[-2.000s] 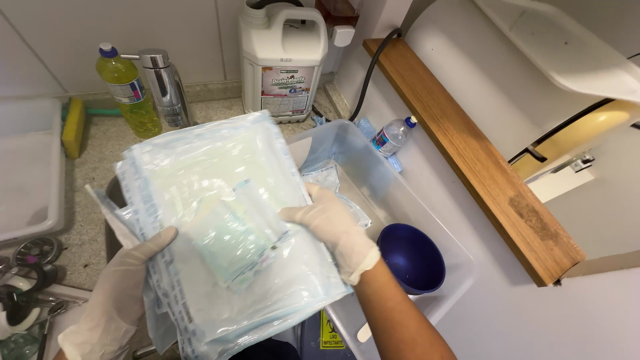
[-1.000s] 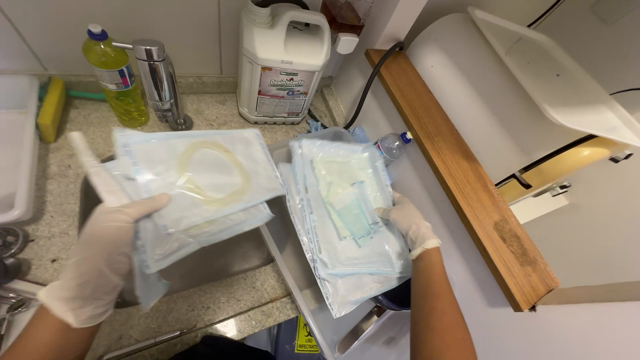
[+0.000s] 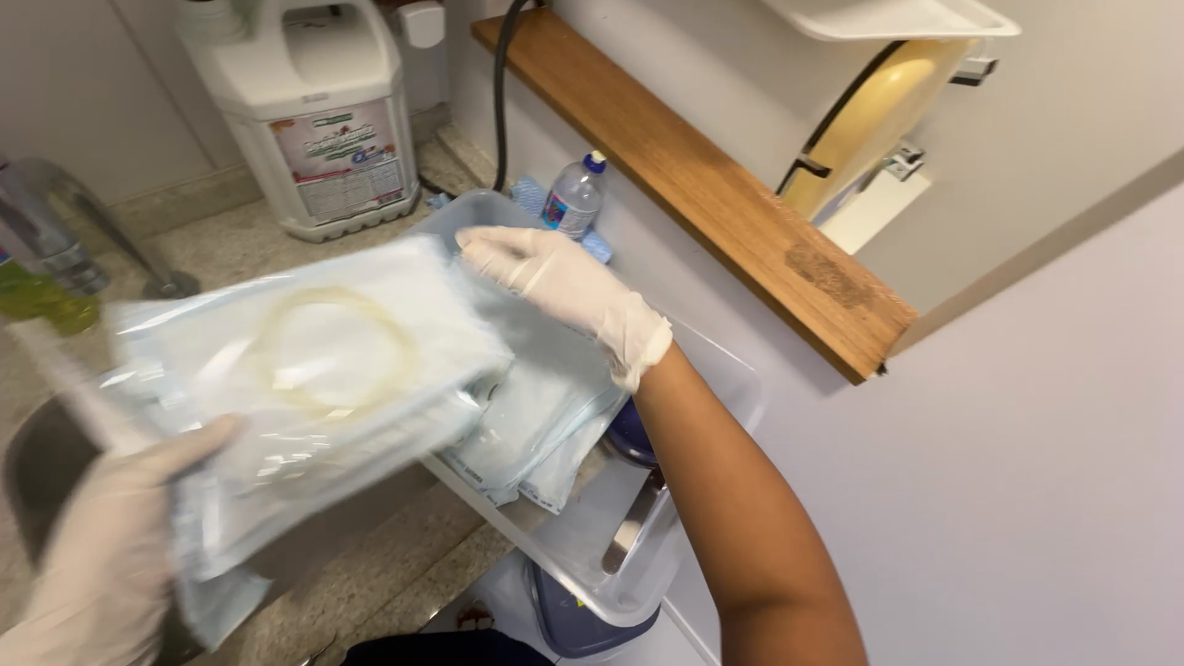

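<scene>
My left hand (image 3: 120, 536), in a pale glove, grips a stack of clear-and-blue sterilization pouches (image 3: 324, 370); a yellowish coiled tube shows through the top one. My gloved right hand (image 3: 564, 287) is at the right end of that stack, above a translucent plastic bin (image 3: 592, 601); whether its fingertips touch the stack is hard to tell. More pouches (image 3: 546, 416) lie in the bin under my right wrist. Beside them in the bin are a dark blue bowl (image 3: 634, 435), partly hidden by my forearm, and a metal utensil with a flat end (image 3: 634, 527).
A white jug (image 3: 324, 139) stands on the speckled counter behind the bin. A clear bottle with a blue cap (image 3: 575, 199) is at the bin's far side by the wall. A wooden shelf edge (image 3: 703, 194) juts out at right. The sink (image 3: 46, 472) and a chrome tap (image 3: 120, 222) are at left.
My right hand has let go of the pouches it held over the bin and moved to the stack in my left hand. Pouches now lie lower in the bin. The view has moved closer.
</scene>
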